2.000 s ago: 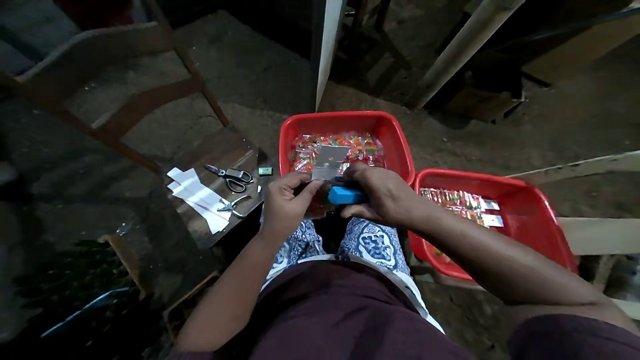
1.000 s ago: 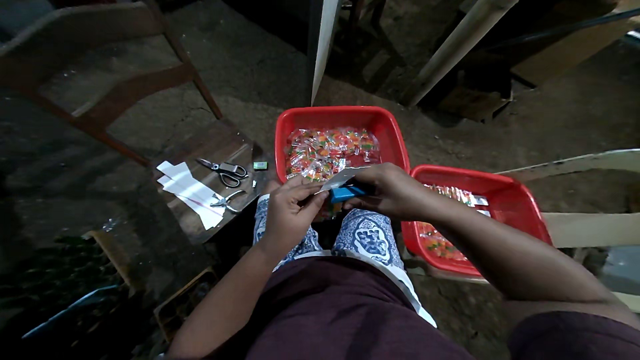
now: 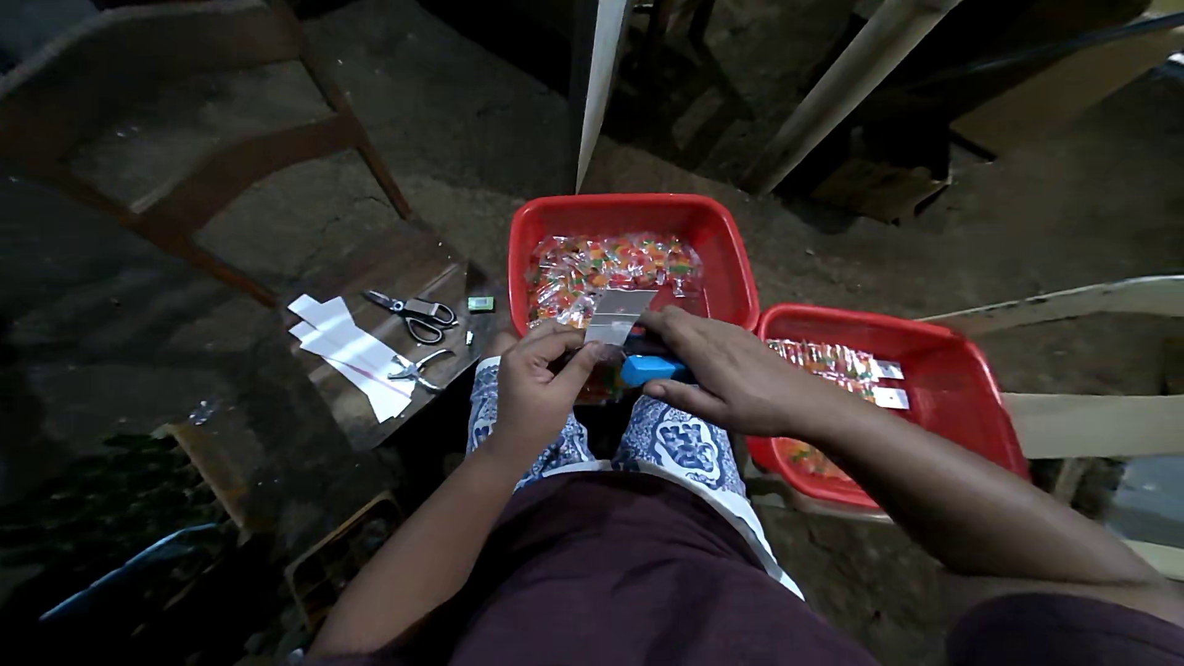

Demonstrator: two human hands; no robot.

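Note:
My left hand [image 3: 546, 375] pinches a pale card strip [image 3: 620, 313] near its lower end, with clear plastic wrapping at the fingertips. My right hand [image 3: 726, 370] is closed around a blue-ended tool [image 3: 653, 370], probably a stapler, held against the card's lower right side. Both hands are over my lap, just in front of a red plastic basin [image 3: 747, 277] that holds many small packets of colourful sweets [image 3: 620, 262]. Some packets hang below the card, partly hidden by my hands.
A second red basin [image 3: 980, 407] at the right holds rows of packets [image 3: 823, 359] on white cards. On a wooden chair seat [image 3: 356, 277] at the left lie white paper strips [image 3: 356, 356], black-handled scissors [image 3: 421, 316], pliers [image 3: 416, 370] and a small green box [image 3: 480, 303]. Wooden posts stand ahead.
The card, tilted nearly edge-on a second ago, now shows its broad face again. Both hands stay together over my lap, the blue tool still in my right hand.

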